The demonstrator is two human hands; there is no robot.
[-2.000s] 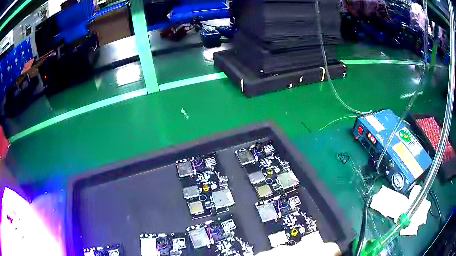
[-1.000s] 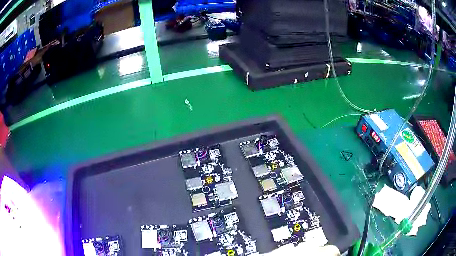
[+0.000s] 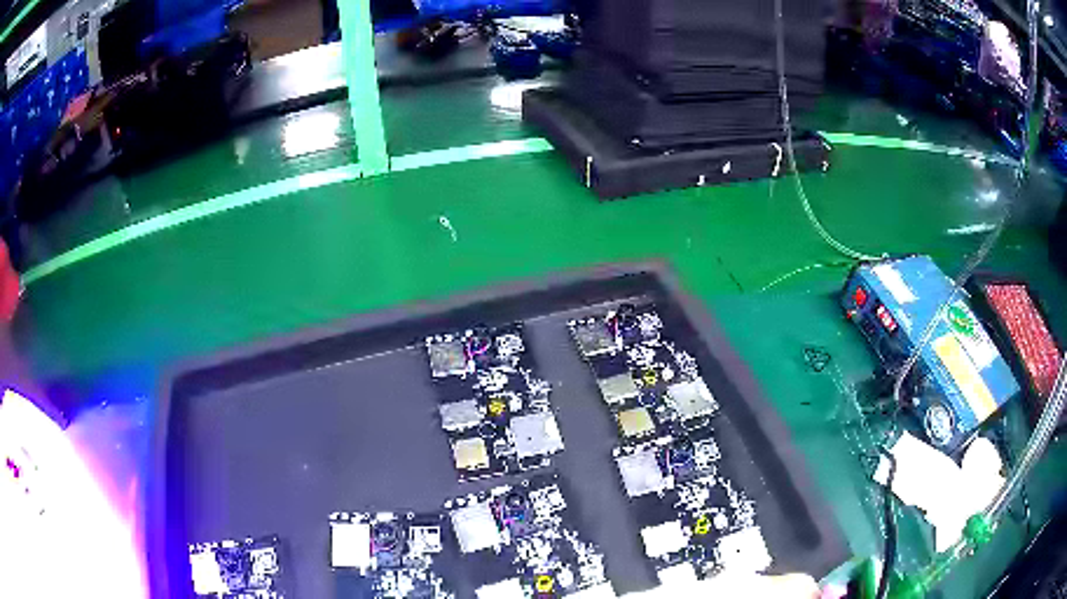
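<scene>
A large black foam tray [image 3: 281, 343] lies in front of me, cut off by the bottom edge. Rows of small black circuit boards with silver squares [image 3: 497, 404] stand in it, mostly in its middle and right part. A pale, overexposed shape at the bottom edge looks like my right hand [image 3: 766, 589]. It is nearly all cut off, over the tray's lower right. A bright green fitting [image 3: 907, 579] on a clear hose shows just right of it. Whether the hand grips this fitting cannot be told. My left hand is not in view.
A blue box with red display and dial [image 3: 936, 351] stands right of the tray. White crumpled sheets [image 3: 942, 480] lie beside it, and a black tray of red parts [image 3: 1024, 334] beyond. Stacked black foam trays [image 3: 702, 170] stand behind. White-violet glare [image 3: 59, 503] fills the lower left.
The view has shifted, so the tray, boards, and foam stack sit higher and further right in the picture. The green fitting and hose have moved to the right. The pale hand shape stays at the bottom edge.
</scene>
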